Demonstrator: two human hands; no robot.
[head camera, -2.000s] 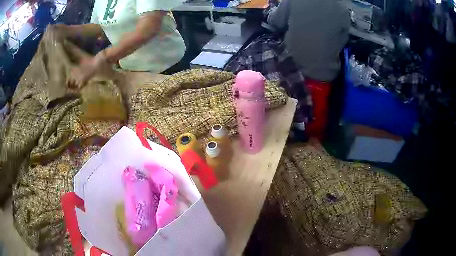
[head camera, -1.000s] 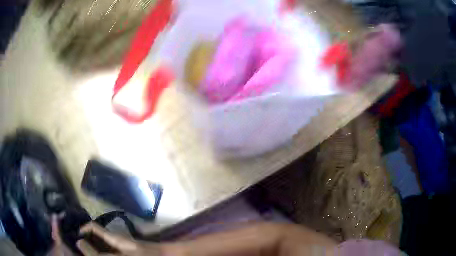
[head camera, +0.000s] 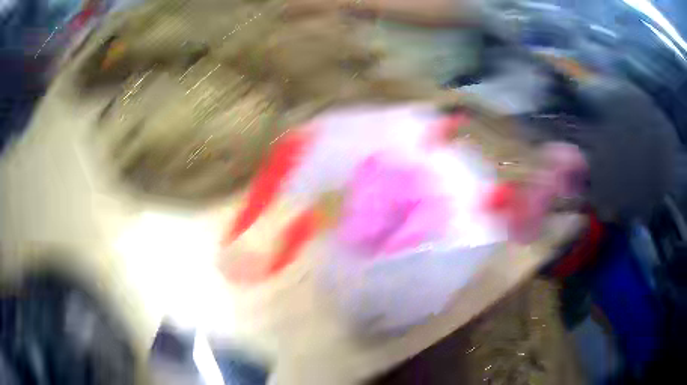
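Note:
The frame is badly blurred. A white tote bag (head camera: 414, 289) with red handles stands open on the pale wooden table (head camera: 53, 180), with a bright pink bundle (head camera: 392, 207) inside. A dark shiny shape, likely the black plastic bag (head camera: 60, 331), is at the lower left, cut off by the edge. A dark phone (head camera: 172, 340) lies at the bottom edge with glare on it. Neither of my hands is in view.
Gold-brown fabric (head camera: 188, 128) is heaped at the far side, and more hangs by the table's right edge. A blurred pink bottle (head camera: 554, 177) stands beyond the tote. A person in grey (head camera: 629, 150) is at the right, near a blue container (head camera: 629, 278).
The view has tilted up from a second ago, so the tote, phone and black bag sit lower in the picture. The hands seen at the bottom have left the picture.

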